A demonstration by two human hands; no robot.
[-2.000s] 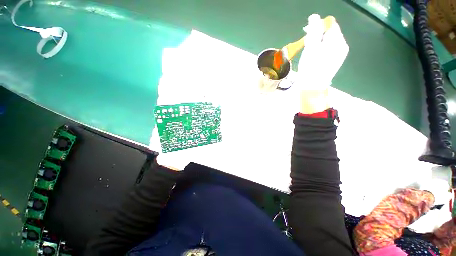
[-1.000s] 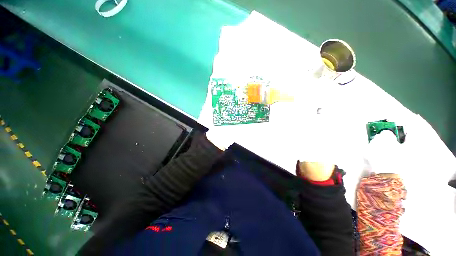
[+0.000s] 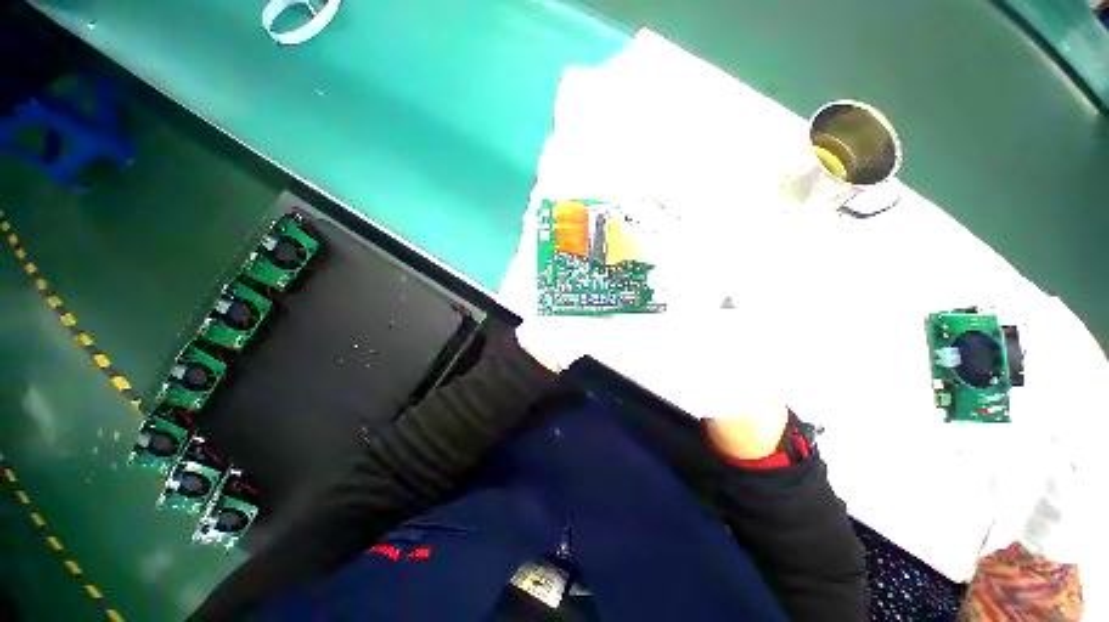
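Observation:
A green circuit board point(image 3: 602, 289) lies or is held solder side up at the left part of the white sheet. A flat brush point(image 3: 572, 231) with orange bristles rests on its upper left part. My right hand point(image 3: 718, 310) is in a white glove that blends into the sheet; it holds the brush by its pale handle. My left hand point(image 3: 547, 344) is at the board's lower edge, mostly lost in the glare, so its fingers cannot be made out. A metal mug point(image 3: 855, 143) with yellowish liquid stands at the upper right.
A second board with a black fan point(image 3: 973, 365) lies on the sheet at right, near another person's patterned sleeve point(image 3: 1024, 588). Several fan boards point(image 3: 195, 377) line the edge of a black tray point(image 3: 328, 352) at left. A white strap point(image 3: 300, 18) lies on the green mat.
The brush has moved from the mug to the board, then leftward across it. The other person's hand has drawn back from the fan board at right, which now lies on the sheet.

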